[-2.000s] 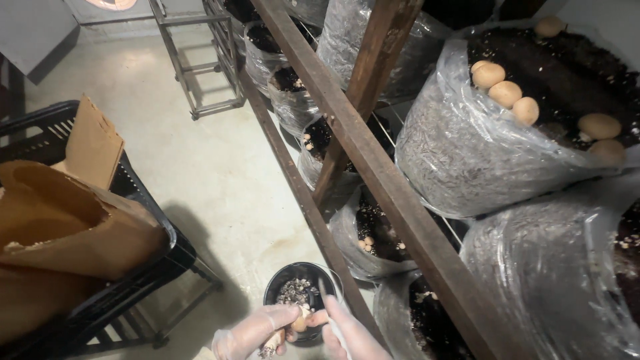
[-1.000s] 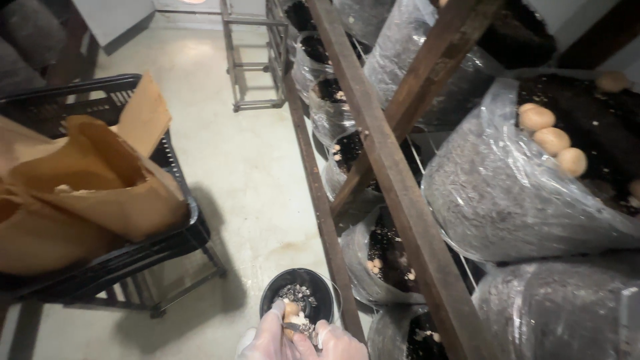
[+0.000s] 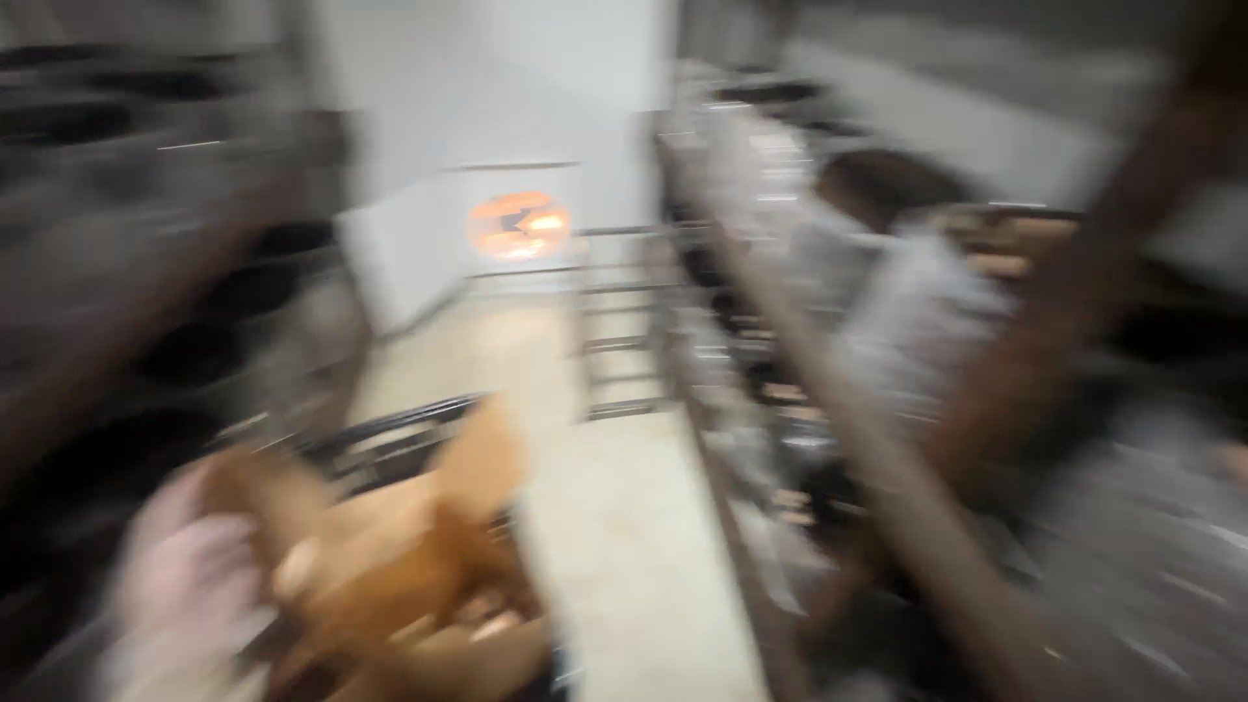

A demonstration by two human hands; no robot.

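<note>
My left hand [image 3: 190,575], in a pale thin glove, is blurred at the lower left. It is at the left edge of an opened brown paper bag [image 3: 380,546]; whether its fingers grip the paper is unclear. A pale rounded thing [image 3: 295,568], perhaps a mushroom, shows beside the fingers. Deeper in the brown paper lie several pale mushrooms [image 3: 487,619]. The paper stands in a black plastic crate [image 3: 409,419]. My right hand is out of view.
Shelving with a brown rail [image 3: 838,390] and plastic bags of dark substrate [image 3: 916,322] runs along the right. Blurred shelving lines the left. Ahead are a grey metal rack [image 3: 624,341], a pale floor [image 3: 624,546] and a round orange-lit object [image 3: 520,224].
The view has swung up and left. My left hand has moved from over the black bucket to the paper bag. My right hand and the bucket have left the view.
</note>
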